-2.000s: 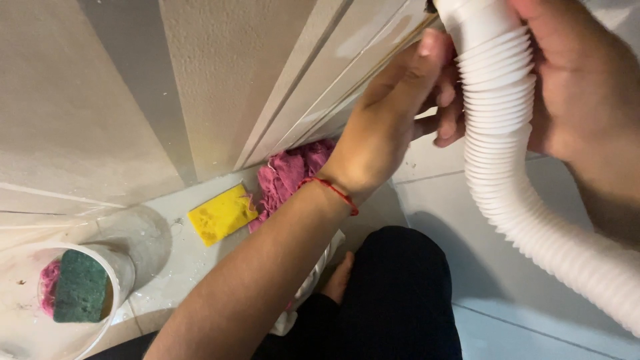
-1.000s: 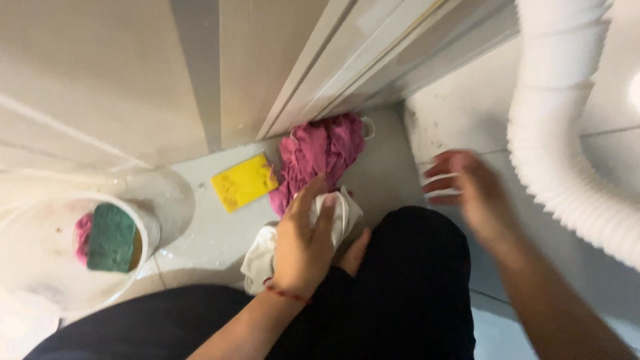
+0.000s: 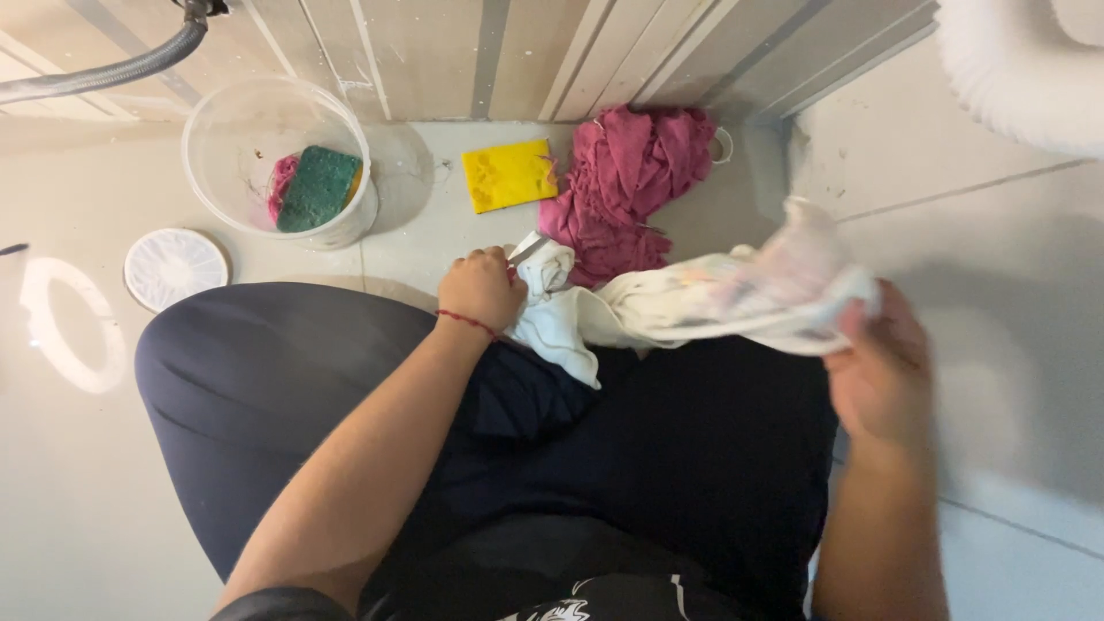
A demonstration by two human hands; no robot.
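Note:
A white cloth (image 3: 655, 302) stretches across my lap between my two hands. My left hand (image 3: 481, 289), with a red string bracelet at the wrist, is closed on its left end. At the other end, my right hand (image 3: 884, 354) grips a raised part of the cloth, which is blurred. Just beyond the cloth a crumpled pink cloth (image 3: 634, 172) lies on the floor against the tiled wall. Touching its left side is a yellow sponge (image 3: 509, 177) with dark stains.
A clear plastic tub (image 3: 198, 172) holds a green scouring sponge (image 3: 315, 190) and a pink scrap. Near it lie a round white lid (image 3: 177, 267) and a white ring (image 3: 73, 323). A braided hose (image 3: 129, 73) hangs upper left, a white corrugated pipe (image 3: 1009, 86) upper right.
Both hands have left the white corrugated pipe and now hold the white cloth, whose right end has been pulled out to the right. The view has shifted, showing the hose, lid and ring.

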